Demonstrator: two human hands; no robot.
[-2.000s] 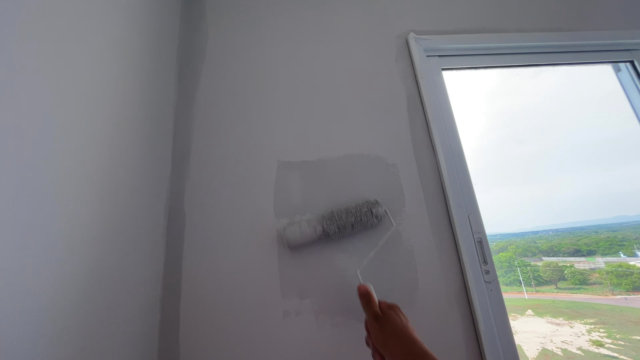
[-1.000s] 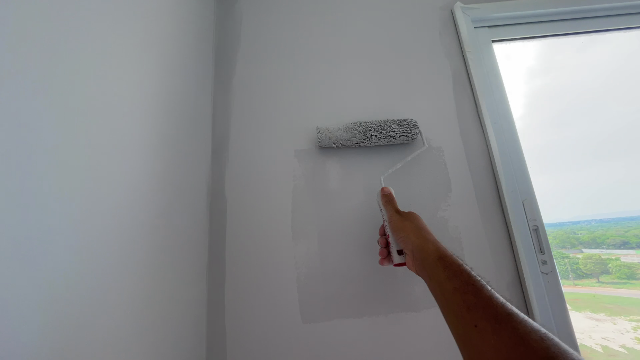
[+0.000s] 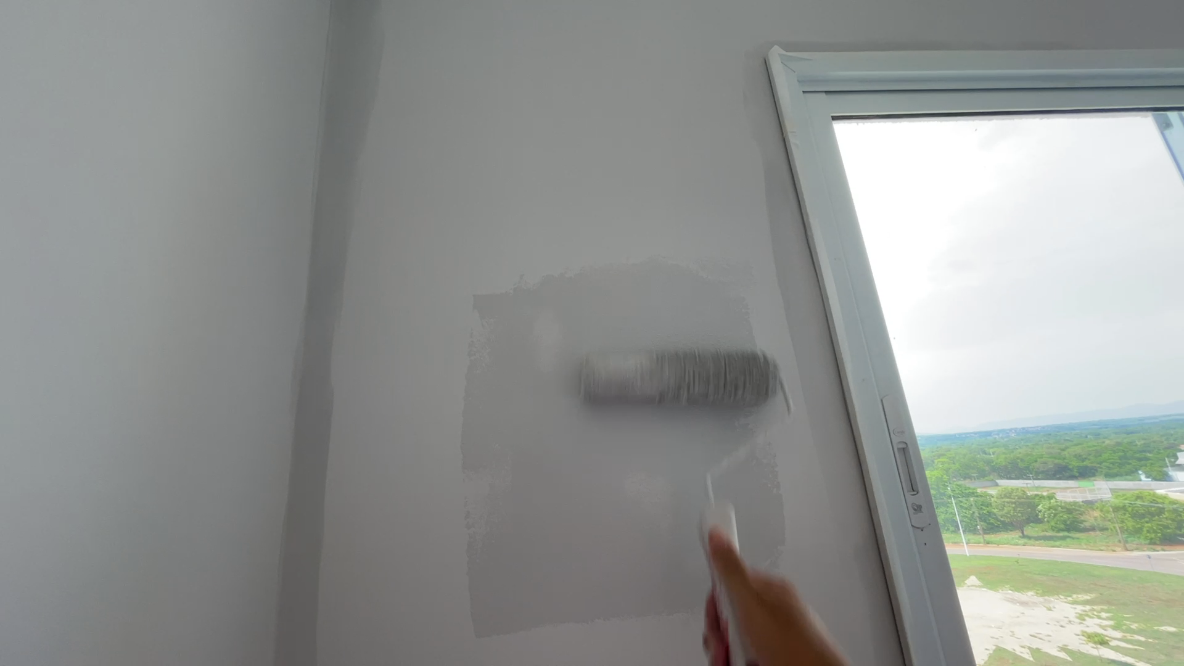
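Note:
My right hand [image 3: 763, 606], blurred at the bottom edge, is closed around the white handle of a paint roller [image 3: 680, 376]. The roller's cover lies nearly level over a darker grey patch of paint [image 3: 555, 536] on the wall, near that patch's right side. Its wire frame runs from the cover's right end down to the handle. Grey paint coats the nap, more thickly on the right half. Patchy, ragged edges show at the top and left of the painted area. My left hand is out of view.
A white sliding window frame [image 3: 856, 370] with a latch [image 3: 906, 467] borders the wall on the right. Darker grey bands run down the wall corner [image 3: 319, 370] and beside the frame. Trees and a road show through the glass.
The roller has moved down from the patch's top edge onto the patch, with my right hand lower too. The darker patch now reaches higher above a ragged top edge. The view has shifted.

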